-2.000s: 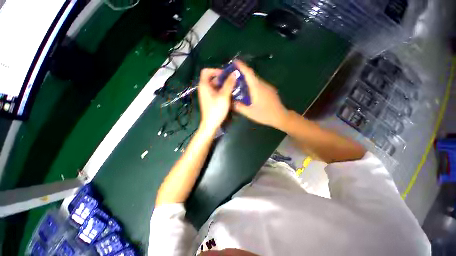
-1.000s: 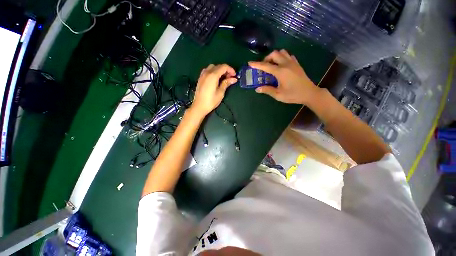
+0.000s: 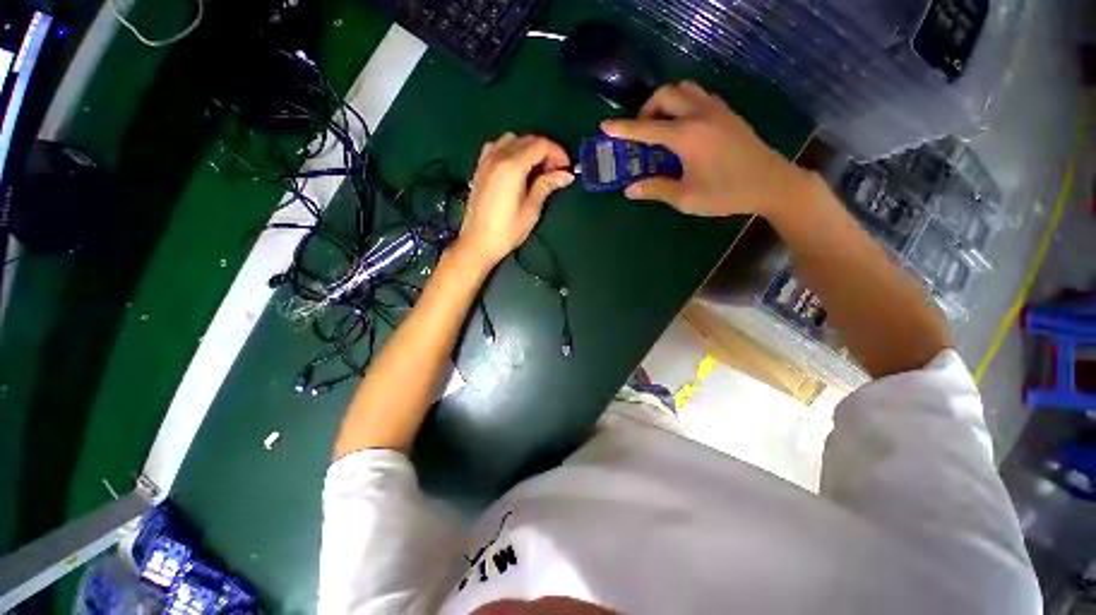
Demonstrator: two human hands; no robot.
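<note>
A blue handheld device (image 3: 615,162) with a pale screen is held level above the green bench. My right hand (image 3: 709,156) grips its right end, thumb and fingers along its sides. My left hand (image 3: 514,198) pinches a small cable plug (image 3: 573,172) at the device's left end; whether it is inserted cannot be told. Black cables (image 3: 349,258) lie tangled around a shiny silvery strip (image 3: 382,262) left of my left hand. Loose cable ends (image 3: 565,342) lie below my hands.
A black mouse (image 3: 605,58) and keyboard (image 3: 471,27) are beyond my hands. Stacked clear trays (image 3: 793,54) stand at upper right. More blue devices (image 3: 180,574) are at lower left. Clear floor trays (image 3: 919,216) and a cardboard box (image 3: 751,348) lie past the bench edge.
The device first was between both hands, then turned with its screen visible and its left end towards my left hand. Since one second ago, both hands have barely moved; the view has shifted slightly.
</note>
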